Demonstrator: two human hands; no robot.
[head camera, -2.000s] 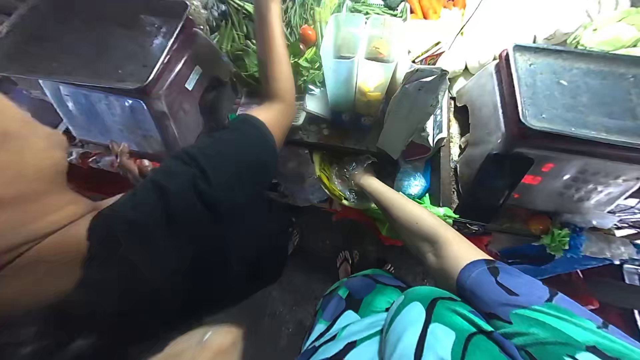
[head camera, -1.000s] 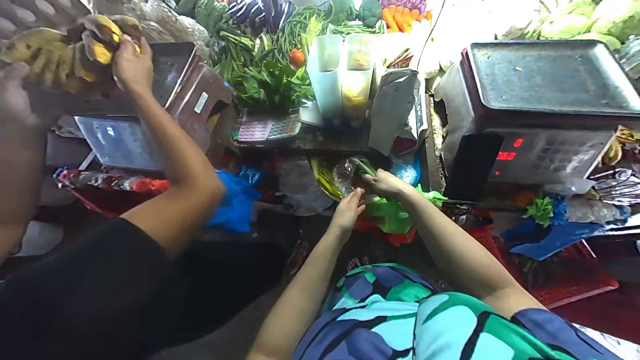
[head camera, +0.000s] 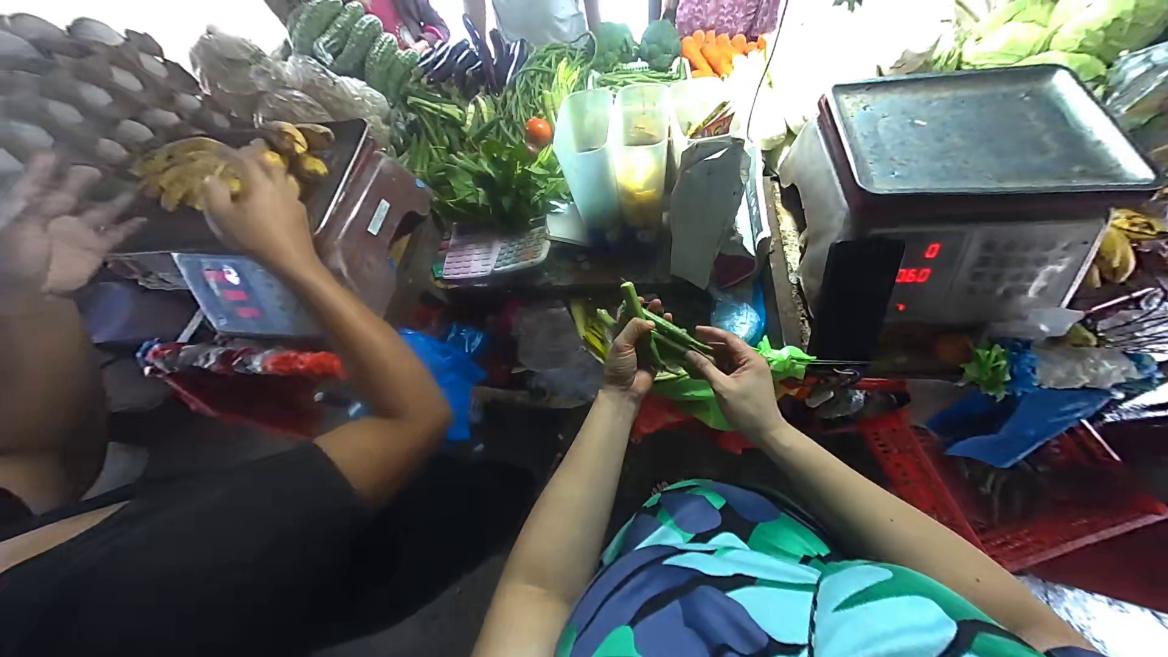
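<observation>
Several green pods, possibly okra (head camera: 671, 336), lie between my two hands in front of the counter edge. My left hand (head camera: 630, 356) is closed round their left part, with the thumb on top. My right hand (head camera: 737, 379) holds their right ends between thumb and fingers. Below and behind them are a light green plastic bag (head camera: 698, 397) and a yellow-green item (head camera: 593, 333), partly hidden. A blue plastic bag with a clear wrapped bundle (head camera: 739, 318) is just beyond my right hand.
Digital scales stand at right (head camera: 995, 128) and left (head camera: 365, 196). A co-worker's hand (head camera: 260, 205) touches bananas (head camera: 187, 169) on the left one. Ahead are plastic containers (head camera: 584, 155), a calculator (head camera: 493, 253) and leafy vegetables (head camera: 497, 182). A red crate (head camera: 1031, 538) is low right.
Two seconds ago only my right arm reached to the clear plastic; now both hands hold green pods. The co-worker's bananas, held up a second ago, are now on the left scale.
</observation>
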